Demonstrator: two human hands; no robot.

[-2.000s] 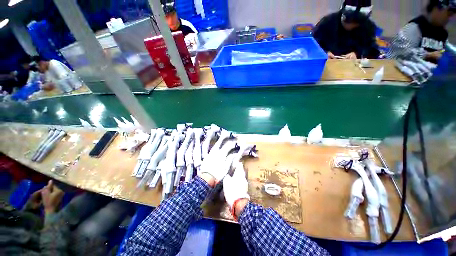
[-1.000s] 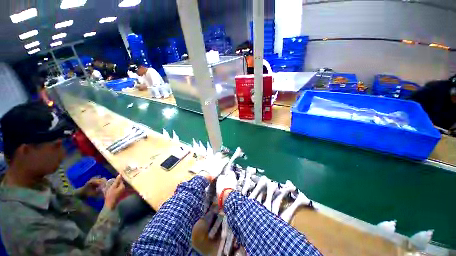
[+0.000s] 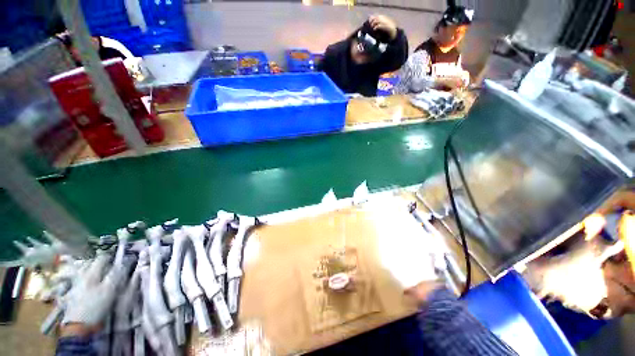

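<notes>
Pale curved handle assemblies lie side by side in a pile on the left of the bench. My left hand, in a white glove, is over the left part of the pile; whether its fingers grip a handle is unclear. My right hand reaches to the right, beside a few handles at the metal-edged box; it is washed out by glare and its fingers cannot be made out. A small pale oval ring sits on the brown square pad at the bench centre.
A shiny clear-sided box with a hanging black cable stands right. White nozzle bottles stand at the green belt. Beyond are a blue tote, a red carton and seated people. A blue bin is lower right.
The view has swung right, from the left bench and neighbouring worker back to the pad. My hands, earlier together at the pile, are now far apart, the right one out to the right.
</notes>
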